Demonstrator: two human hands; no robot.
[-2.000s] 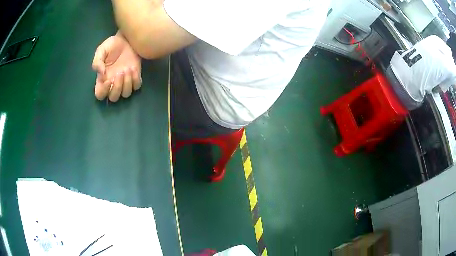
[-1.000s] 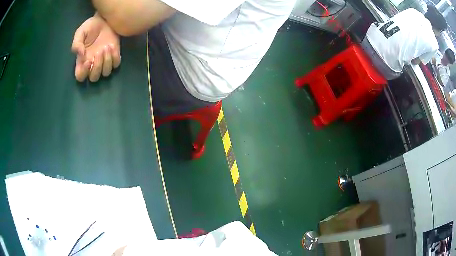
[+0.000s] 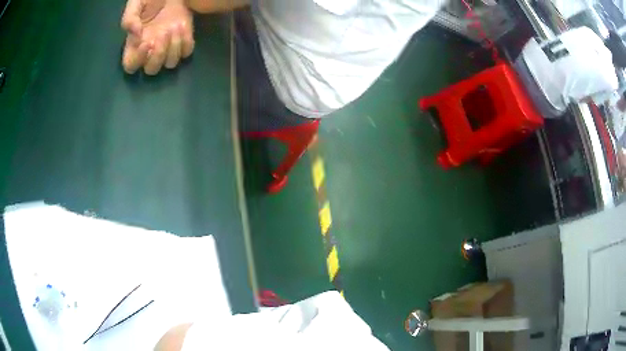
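Observation:
The white sheet (image 3: 158, 253) lies on the dark green bench at the lower left. Dark tweezers (image 3: 120, 315) lie in an open V on it, with several tiny blue and dark specks (image 3: 51, 298) to their left. A white sleeve (image 3: 274, 329), apparently mine, enters at the bottom, with a patch of bare arm beside it over the sheet. Neither of my hands is in the picture; which arm this is cannot be told.
Another person's hand (image 3: 158, 38) rests palm up on the bench (image 3: 130, 151) at the upper left. That person in a white shirt (image 3: 343, 48) sits beyond the bench edge. A red stool (image 3: 484, 116), another person, a cardboard box (image 3: 473, 305) and grey cabinets stand at right.
The view has shifted, so more of the sheet shows. The white sleeve and a patch of bare arm have come further in at the bottom. The other person's hand still rests on the bench.

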